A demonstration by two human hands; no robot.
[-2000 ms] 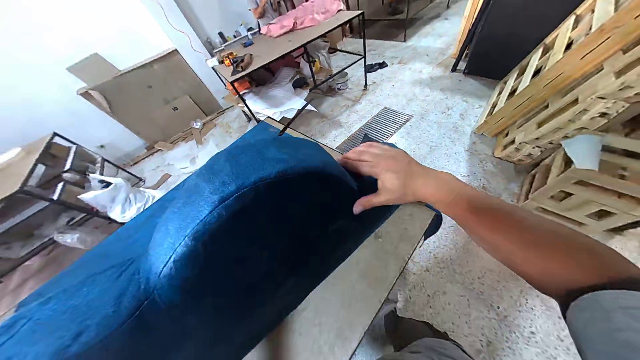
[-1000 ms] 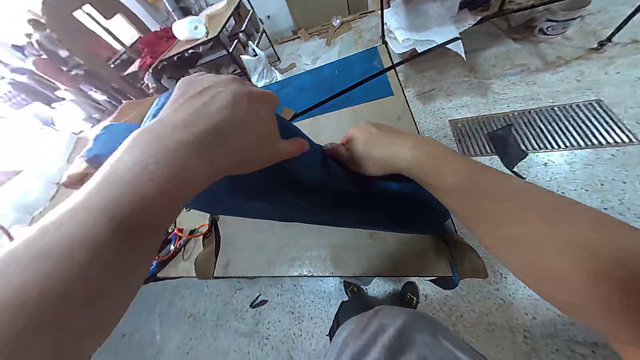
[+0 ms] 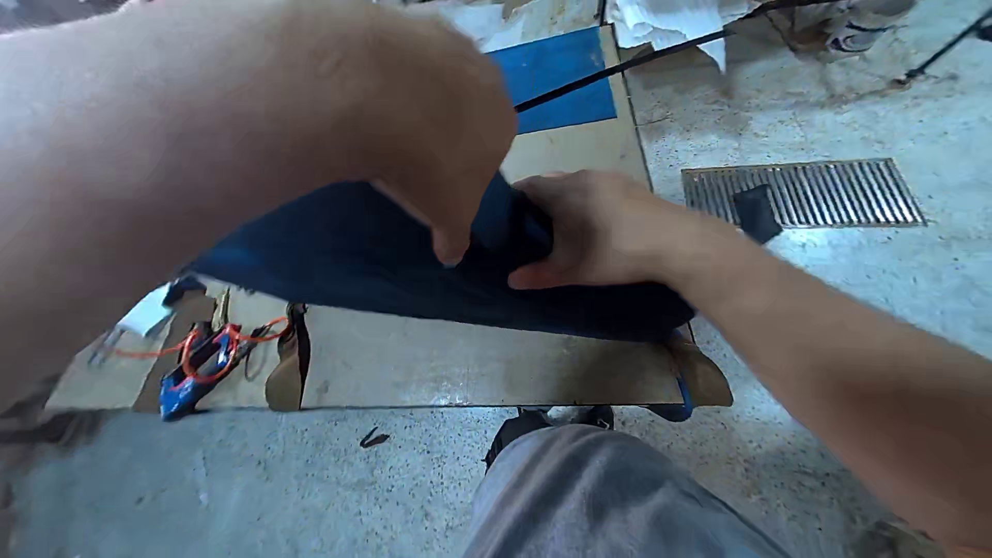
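A padded piece covered in dark blue velvet-like fabric (image 3: 372, 263) lies across the worktable (image 3: 480, 356) in the middle of the head view. My left hand (image 3: 434, 155) reaches over it from the upper left, thumb pointing down against the fabric; its other fingers are hidden behind the hand. From the right, my right hand (image 3: 585, 232) grips a fold of the blue cover, fingers over the far side and thumb on the near side. The two hands are a short way apart. Behind them a flat blue fabric piece (image 3: 570, 77) lies on the table.
A blue tool with an orange cord (image 3: 205, 360) lies at the table's left end. Brown curved pieces (image 3: 285, 380) stick out at the near edge. A dark thin rod or strap (image 3: 620, 68) crosses at the upper right. On the floor, a dark scrap lies on a metal drain grate (image 3: 837, 194).
Two seconds ago only my right hand showed, resting on the blue piece; now both hands are on it. The view has swung down and closer. Since one second ago, my left hand has come lower over the fabric.
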